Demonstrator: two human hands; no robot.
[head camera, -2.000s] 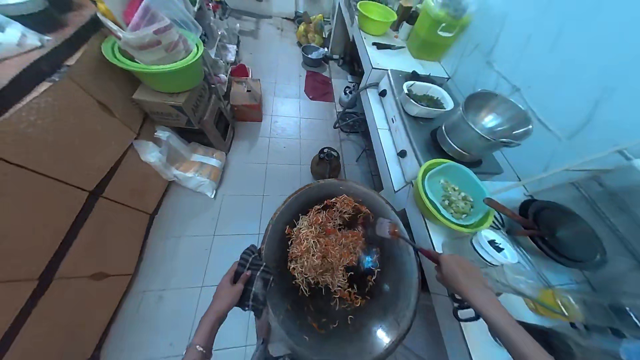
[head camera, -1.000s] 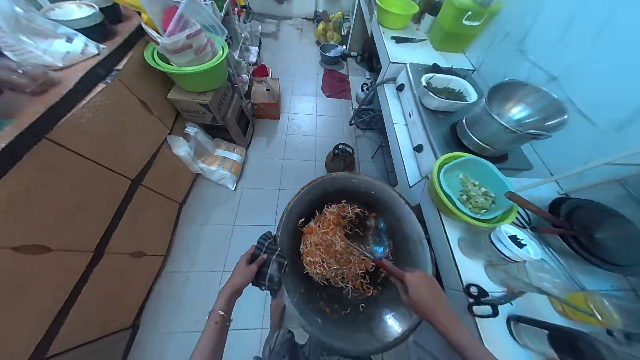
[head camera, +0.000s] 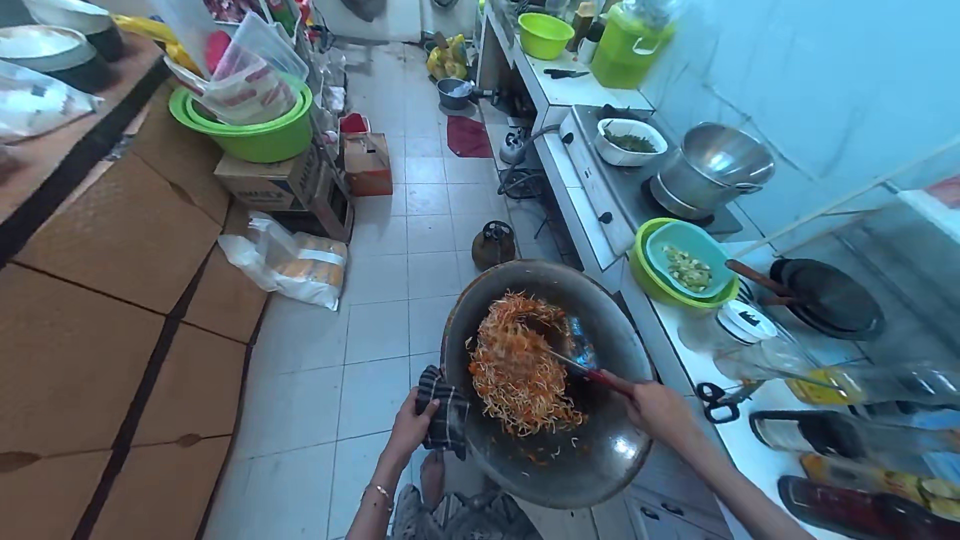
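A large metal wok (head camera: 547, 469) holds a heap of bean sprouts mixed with orange shreds (head camera: 517, 367). At its left rim, my left hand (head camera: 412, 424) grips a dark checked cloth (head camera: 444, 412) against the metal. My right hand (head camera: 656, 405) is closed around the red handle of a cooking turner (head camera: 600, 377). The turner's blade is hidden in the food near the middle of the wok. What supports the wok underneath is hidden.
On the right counter are a turquoise basin (head camera: 660, 259) of chopped vegetables, black-handled scissors (head camera: 718, 405), bottles and a stove with a metal pot (head camera: 701, 176). A gas cylinder (head camera: 493, 246) stands beyond the wok. A plastic bag (head camera: 300, 270) lies on the tiled floor.
The turner has moved from the right part of the food into its middle, and the heap's shape has changed. My left hand stays with the cloth at the rim.
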